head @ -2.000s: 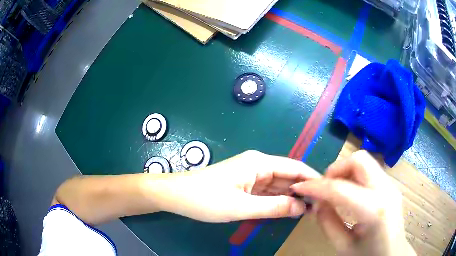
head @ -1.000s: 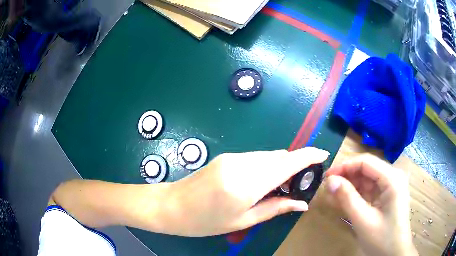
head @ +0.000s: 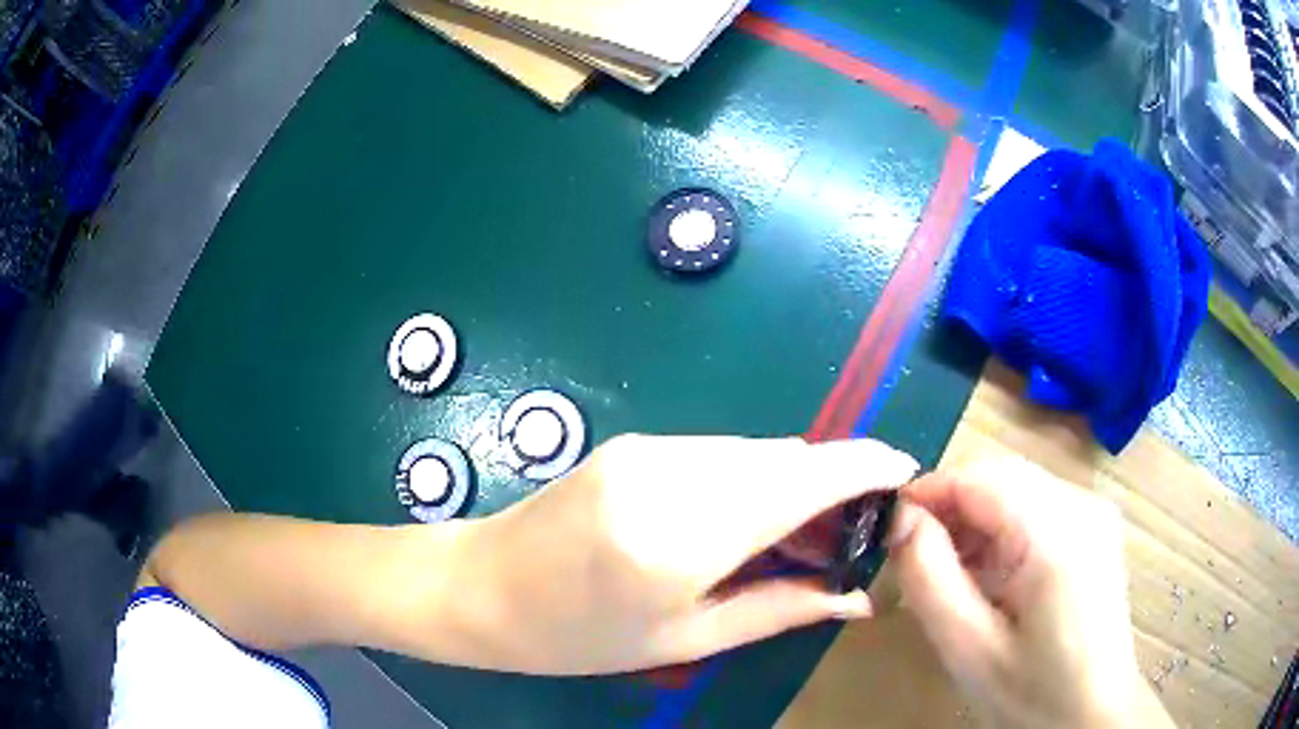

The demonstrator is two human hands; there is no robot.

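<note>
My left hand (head: pixel 641 548) holds a black round knob (head: pixel 861 541) between thumb and fingers, seen nearly edge-on. My right hand (head: pixel 1019 584) is at the knob's right side, thumb and forefinger close together at its edge; whether they grip it or anything thin cannot be told. A black dial with white dots and a pale centre (head: pixel 692 231) lies on the green mat (head: pixel 314 242). Three white-rimmed knobs lie left of my left hand: one upper left (head: pixel 422 353), one right (head: pixel 543 434), one lower left (head: pixel 433 480).
A crumpled blue cloth (head: pixel 1086 285) lies at the right, overlapping the cardboard sheet (head: pixel 1197 570), which has specks on it. Clear plastic trays (head: pixel 1225 157) stand at the upper right. Tan sheets (head: pixel 570 36) are stacked at the far edge. Red and blue tape (head: pixel 912 285) crosses the mat.
The knob, hidden between my hands at first, came into view facing the camera and is now turned nearly edge-on. My right hand has moved left, back against it.
</note>
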